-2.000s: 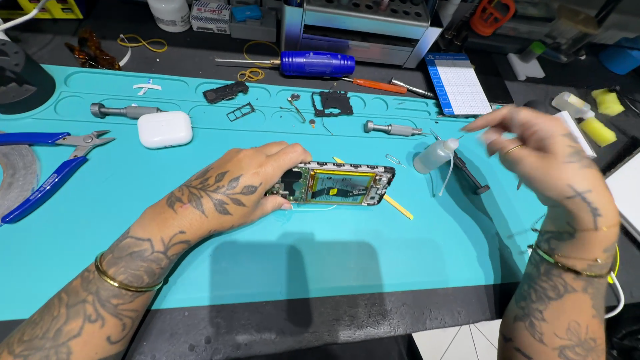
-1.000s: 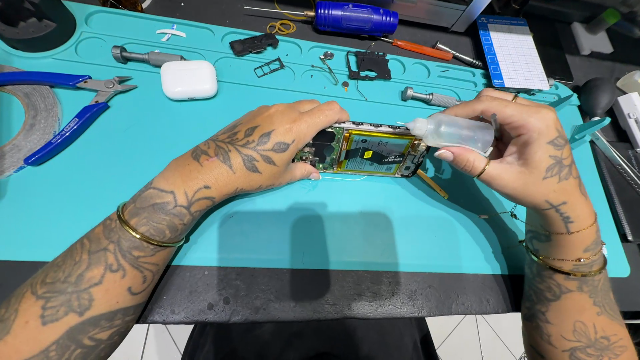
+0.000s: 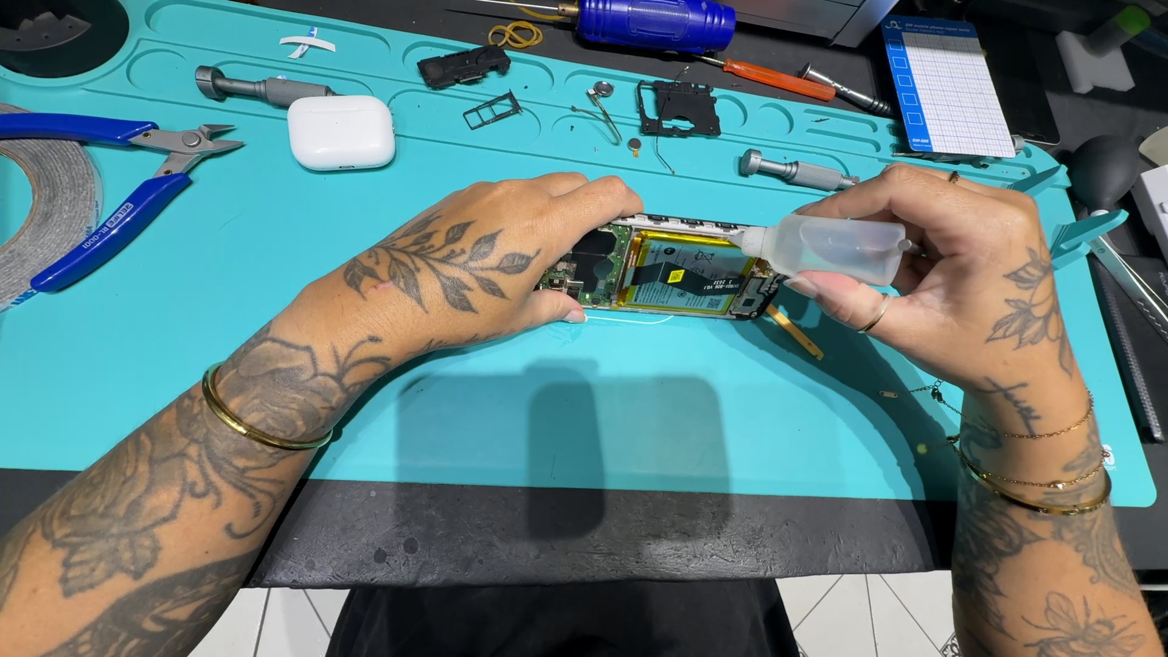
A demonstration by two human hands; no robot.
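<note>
My left hand (image 3: pixel 456 260) grips the left end of an opened smartphone (image 3: pixel 598 265), held tilted on its long edge over the turquoise mat. Its circuit board and yellow-edged battery (image 3: pixel 689 270) show. In my right hand (image 3: pixel 958 265) is a translucent plastic squeeze bottle (image 3: pixel 835 248), lying sideways between thumb and fingers. The bottle's tip meets or hovers just over the phone's upper right part; whether it touches cannot be told. An amber flex strip (image 3: pixel 796 331) sticks out below the phone's right end.
Blue-handled side cutters (image 3: pixel 114 219) lie on a tape roll (image 3: pixel 55 196) at left, near a white earbud case (image 3: pixel 341 133). Behind the phone are a black SIM tray (image 3: pixel 492 109), a black bracket (image 3: pixel 678 108) and small screwdrivers (image 3: pixel 794 171). A black air blower (image 3: pixel 1102 173) stands at right.
My right hand, without the bottle two seconds ago, has taken the squeeze bottle from the mat and brought it left to the phone. My left hand still holds the phone. The view has shifted.
</note>
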